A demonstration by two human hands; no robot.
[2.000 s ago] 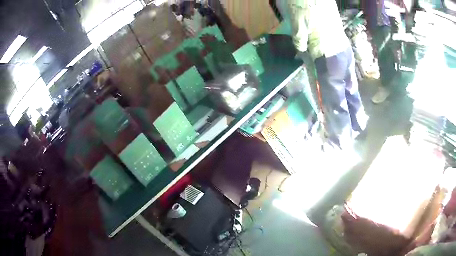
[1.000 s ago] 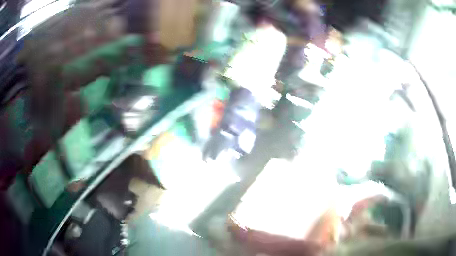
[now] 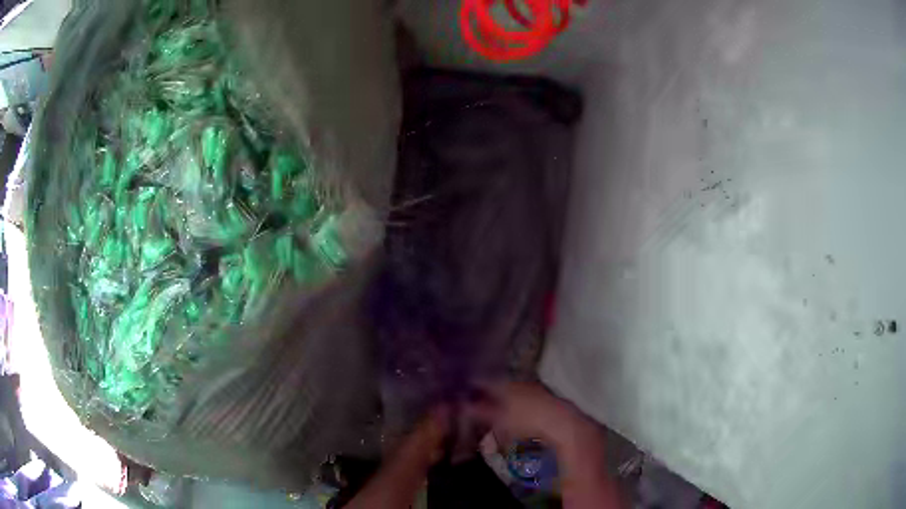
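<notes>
A large open bag or lined container (image 3: 288, 388) fills the left side. It holds a heap of small clear packets with bright green contents (image 3: 214, 229). A dark rectangular object (image 3: 477, 199) stands beside it at centre; what it is cannot be told. My left hand (image 3: 429, 437) and my right hand (image 3: 512, 406) are close together at the bottom centre, at the near end of the dark object. Both are dim and blurred, and the fingers cannot be made out. A dark purplish patch lies at the fingertips; whether they grip it cannot be told.
A bright red-orange coil (image 3: 509, 25) lies at the top centre. A pale grey, speckled surface (image 3: 735, 258) spans the right side. A small round bluish thing (image 3: 527, 459) shows beside my right forearm. Bright, blurred clutter lies along the left rim.
The view has swung away from the table, green cartons and standing person to the packet heap, now close in front. Both hands now show at the bottom centre.
</notes>
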